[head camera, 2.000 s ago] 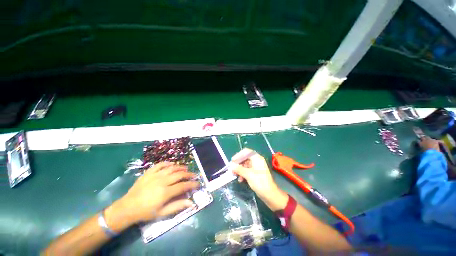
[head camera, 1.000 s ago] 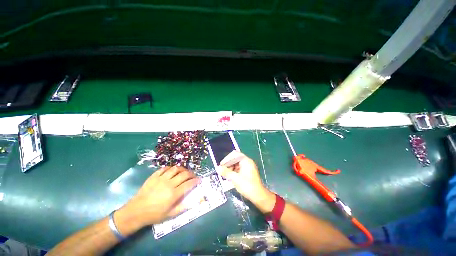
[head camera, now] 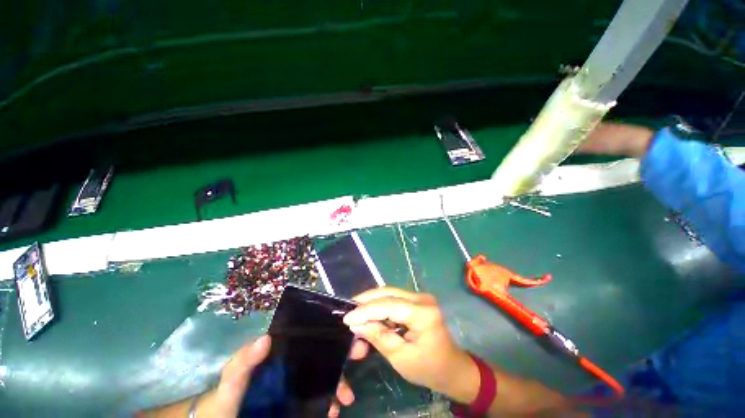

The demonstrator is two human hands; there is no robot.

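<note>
A phone body [head camera: 306, 351] is raised in front of me, its glossy black screen side up. My left hand [head camera: 243, 367] grips its left edge, and fingertips show at its right edge. My right hand [head camera: 404, 331] is at its upper right corner, fingers pinched around a small dark stick-like item [head camera: 395, 327]. A heap of small dark red, black and silver components [head camera: 269, 272] lies behind the phone. A white-framed phone or screen [head camera: 347, 265] lies beside the heap, partly hidden by the held phone and my right hand.
An orange air blow gun [head camera: 506, 298] lies right of my hands. An open phone body [head camera: 33, 292] lies far left. Two more handsets [head camera: 459, 144] [head camera: 91, 190] and a small black part [head camera: 215, 193] are on the belt. A neighbour's blue sleeve [head camera: 694, 180] reaches past the pale post [head camera: 559, 131].
The phone that lay on the mat with its white inner side up is now lifted, black side up. My left hand has moved to its edge. A neighbour's arm now reaches over the belt.
</note>
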